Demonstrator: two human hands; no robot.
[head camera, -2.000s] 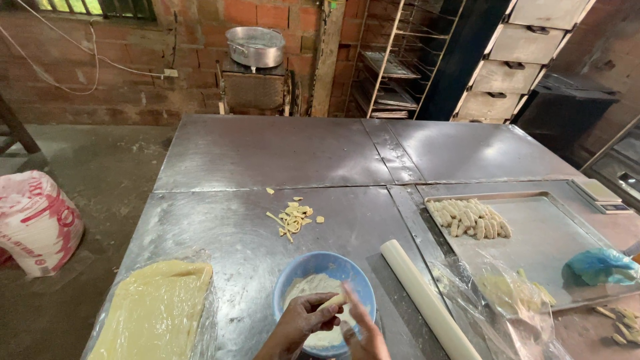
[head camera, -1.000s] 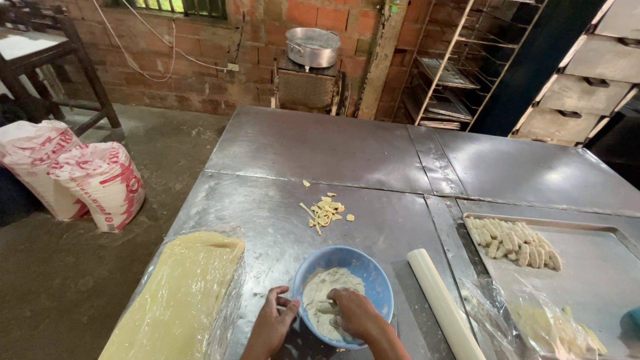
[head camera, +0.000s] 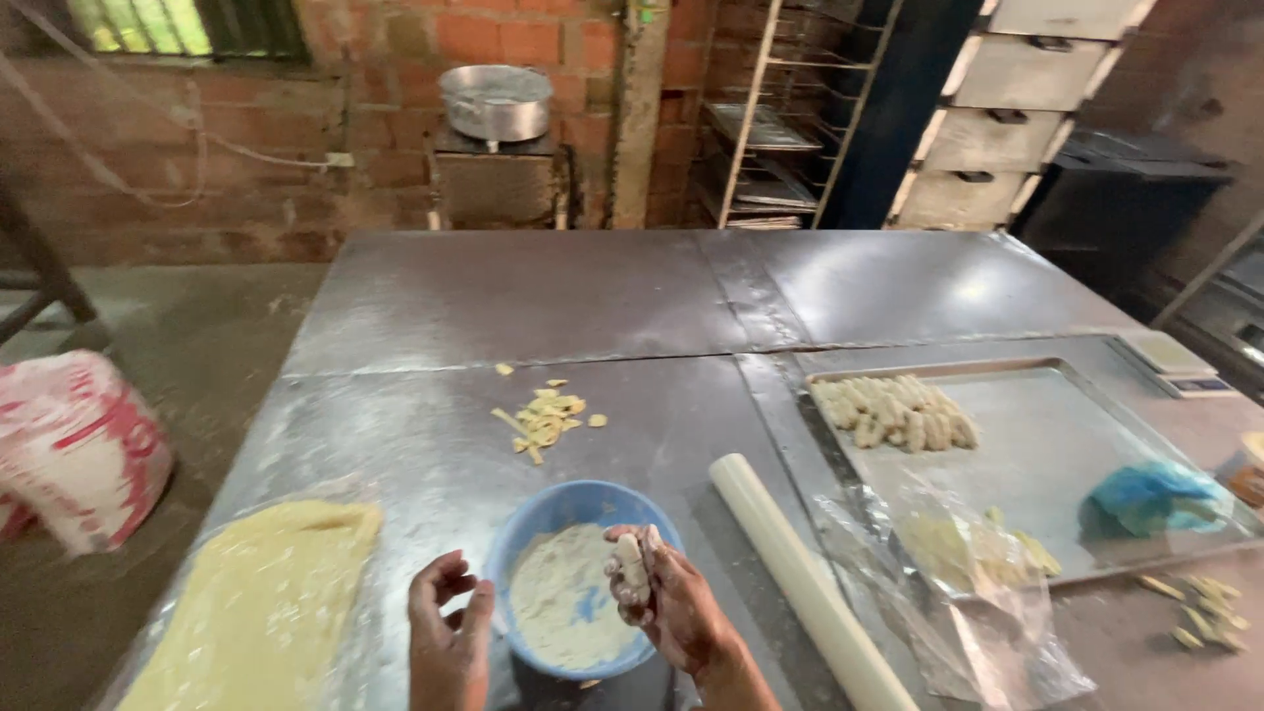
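Note:
A floured piece of dough (head camera: 632, 575) is held in my right hand (head camera: 673, 602), above the right side of a blue plastic bowl (head camera: 504, 538) of white flour (head camera: 563, 592). Beside the bowl's left rim, my left hand (head camera: 449, 617) is empty with its fingers apart and curled. A pale rolling pin (head camera: 800, 583) lies right of the bowl. Small yellow dough scraps (head camera: 545, 420) are beyond it. At the left, a yellow dough sheet (head camera: 262, 602) lies in clear plastic. Several floured pieces (head camera: 894, 410) sit in the back left corner of a metal tray (head camera: 1027, 395).
A clear plastic bag (head camera: 987, 602) overlaps the tray's near edge, and a blue plastic bag (head camera: 1160, 499) rests on its right part. More strips (head camera: 1210, 612) lie near the right edge, a scale (head camera: 1170, 365) behind. Left of the metal table (head camera: 513, 296) stands a sack (head camera: 84, 444).
My right hand has come up out of the flour with a piece of dough in it. The left hand remains by the bowl's left side. The view has swung right.

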